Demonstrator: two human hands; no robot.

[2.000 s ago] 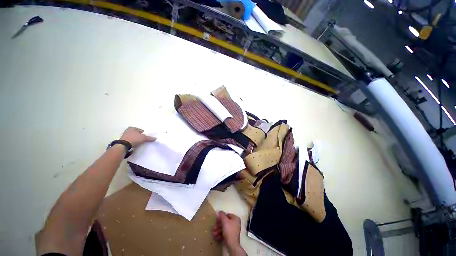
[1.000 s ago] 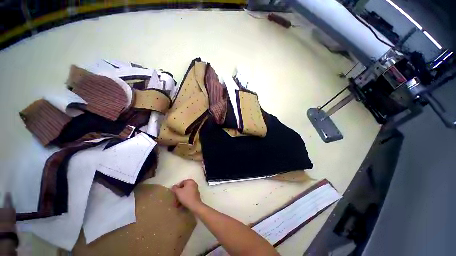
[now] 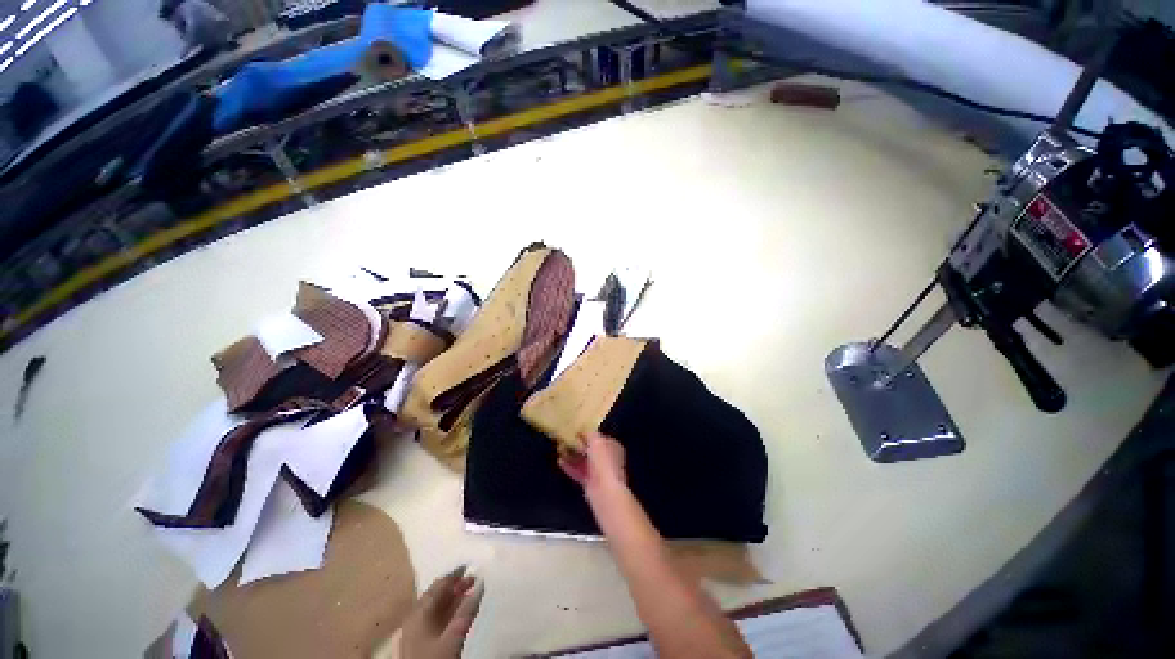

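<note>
My right hand (image 3: 595, 466) pinches the near edge of a tan perforated kraft piece (image 3: 586, 393) lying on a large black cut stack (image 3: 683, 451). My left hand (image 3: 442, 618) is at the bottom edge, partly cut off, fingers slightly apart and seemingly empty. It is between the black stack and a large kraft sheet (image 3: 329, 579). White marker paper pieces (image 3: 264, 483) with dark and plaid strips lie on that sheet's far side. A folded kraft and plaid bundle (image 3: 496, 328) touches the black stack's left side.
Curved plaid pieces (image 3: 342, 332) lie at the left. A straight-knife cutting machine (image 3: 1050, 245) stands at the right, its metal base plate (image 3: 896, 406) on the table. A long strip with white paper (image 3: 786, 633) lies at the near edge. A white roll (image 3: 954, 64) is at the far right.
My right hand has left the large kraft sheet and taken hold of the kraft piece on the black stack. My left hand has moved in from the left. The camera view has shifted.
</note>
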